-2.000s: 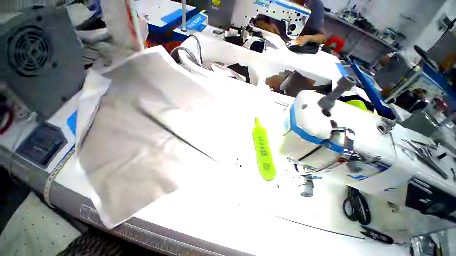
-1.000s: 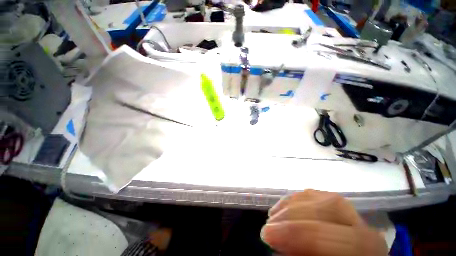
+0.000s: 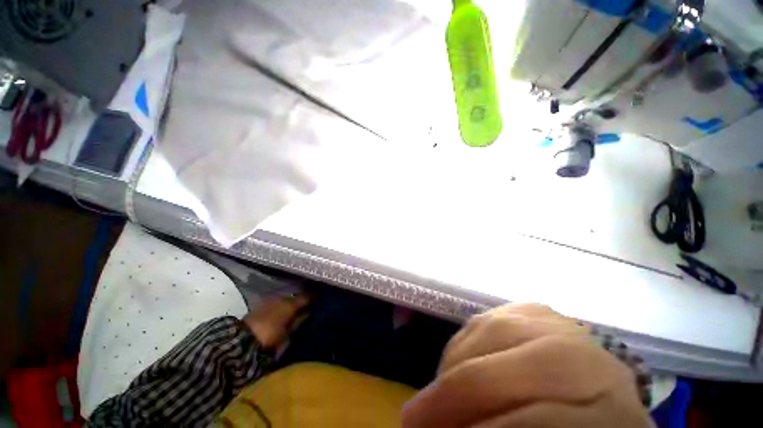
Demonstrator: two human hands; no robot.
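My right hand (image 3: 527,372) is large at the lower right, in front of the table's front edge, with its back to the camera; its fingertips are hidden. My left hand (image 3: 280,318) is small and dark below the table edge, beside the dotted panel (image 3: 151,309), in a checked sleeve; its fingers are unclear. The pale grey cloth panel (image 3: 251,142) lies on the white table at left, its corner over the front edge. The machine head (image 3: 627,50) stands at upper right, with the grey cylinder (image 3: 576,150) under it.
The lime-green work light (image 3: 473,75) is over the table. Black shears (image 3: 682,209) and thread snips (image 3: 707,274) lie at right. Red-handled scissors (image 3: 35,125) and a dark grey slab (image 3: 109,140) lie at left. A ruler strip (image 3: 360,277) runs along the front edge.
The view has tilted down and moved closer to the table edge. My right hand, absent two seconds ago, remains at lower right. My left hand and checked sleeve now show more fully.
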